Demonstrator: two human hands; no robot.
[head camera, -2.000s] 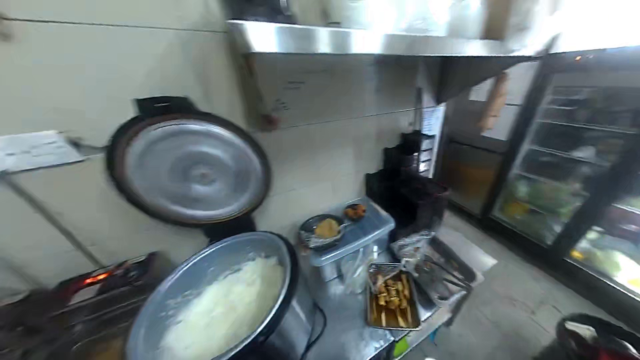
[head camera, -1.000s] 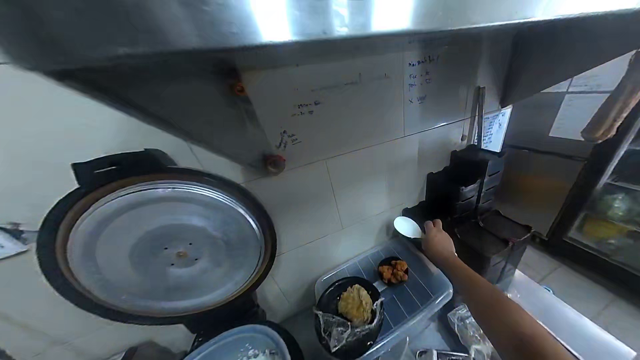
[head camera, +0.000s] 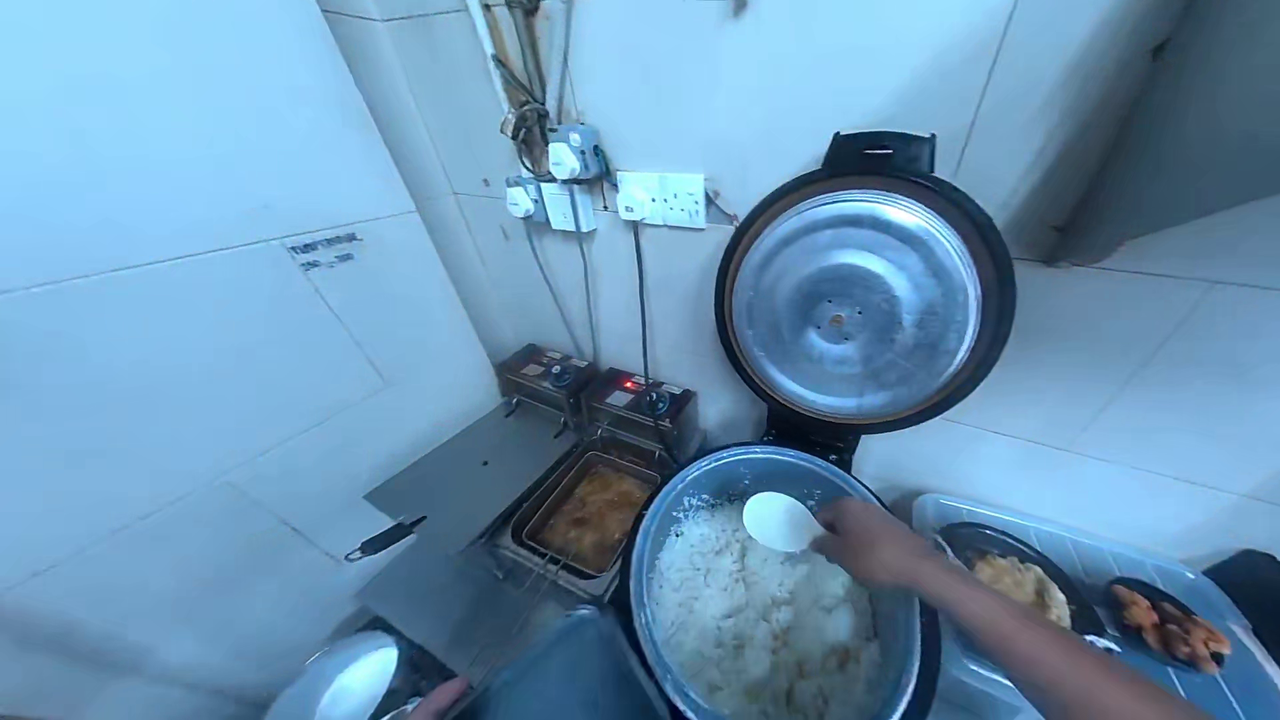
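Note:
My right hand (head camera: 868, 540) grips a white plastic rice paddle (head camera: 781, 521) over the open rice cooker. Below the paddle, white rice (head camera: 755, 610) fills the round metal pot (head camera: 648, 598), browner toward the near side. The cooker's lid (head camera: 860, 305) stands raised behind it. At the bottom edge, part of my left hand (head camera: 440, 700) shows beside a blurred dark container (head camera: 565, 670), its fingers against the container's edge; most of this hand is out of view.
Left of the cooker, an electric fryer holds a basket (head camera: 590, 512) in bubbling oil, its control box (head camera: 640, 400) lit red. A white bowl (head camera: 355, 680) is at lower left. On the right, a plastic bin (head camera: 1075, 530) bears black bowls of fried food. Plugged sockets (head camera: 660, 198) are on the wall.
My right hand, which was by the black containers with the white paddle one second ago, is now over the rice. The view has swung left, and my left hand and the dark container have appeared.

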